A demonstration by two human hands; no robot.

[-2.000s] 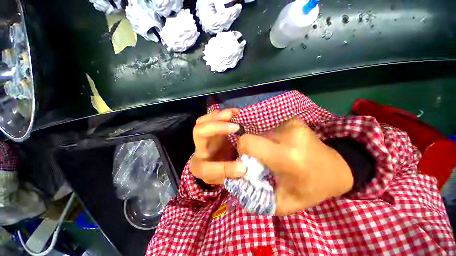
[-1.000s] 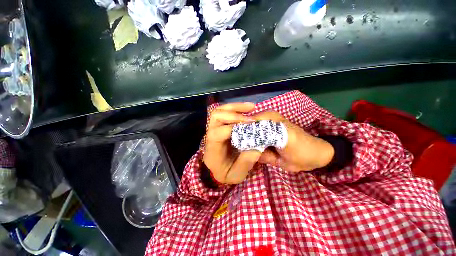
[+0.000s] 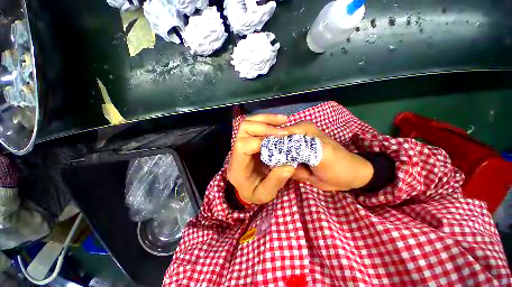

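A white piece with dark grey speckles, shaped like a short cylinder, is held between both hands above the lap. My left hand has its fingers above and its thumb below the piece's left end. My right hand is curled round the right end. The fingertips behind the piece are hidden. Several white ruffled pieces lie on the bench. A translucent bottle with a blue tip stands or leans at the back.
The dark bench crosses the top. A metal bowl holds pieces at far left. Yellow tape scraps stick to the bench. A black crate holds clear plastic bags. A red stool is at right.
Two seconds ago the hands were apart and lower, with a ruffled piece at the right hand. They have since come together around the speckled piece. Over the last second they barely moved.
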